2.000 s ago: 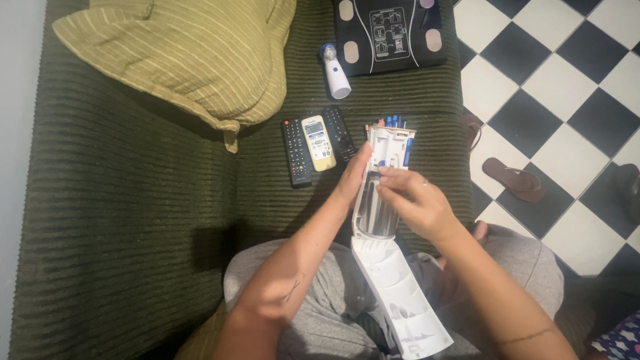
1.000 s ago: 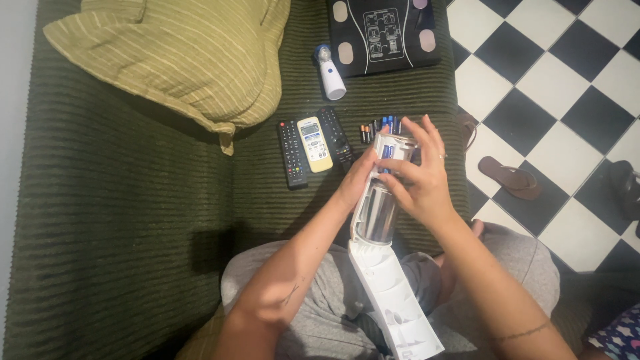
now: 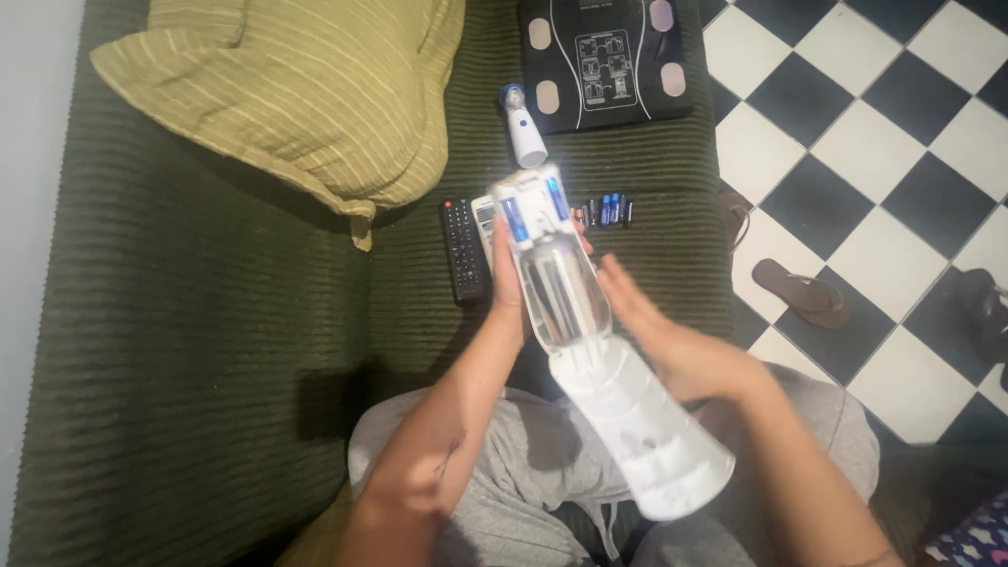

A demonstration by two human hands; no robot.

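Observation:
My left hand [image 3: 508, 272] holds a white air freshener dispenser [image 3: 543, 224] by its upper part. Its long white cover [image 3: 646, 433] hangs unfolded toward my lap. A shiny metallic can [image 3: 561, 291] lies in the dispenser's middle, and blue batteries [image 3: 516, 220] sit on both sides of its top end. My right hand [image 3: 669, 339], slightly blurred, is beside the can's right side with fingers extended, holding nothing. Several loose batteries [image 3: 610, 210] lie on the couch just past the dispenser.
A black remote control [image 3: 465, 260] and a cream remote [image 3: 483, 209] lie left of the dispenser. Beyond are a white and blue handheld device [image 3: 524, 134] and a black bathroom scale [image 3: 606, 71]. A striped cushion [image 3: 315, 102] rests at upper left; a flip-flop [image 3: 803, 295] is on the checkered floor.
My right hand has moved off the dispenser's top end toward its lower right. The dispenser's battery end, covered by fingers a second ago, now shows blue batteries on both sides.

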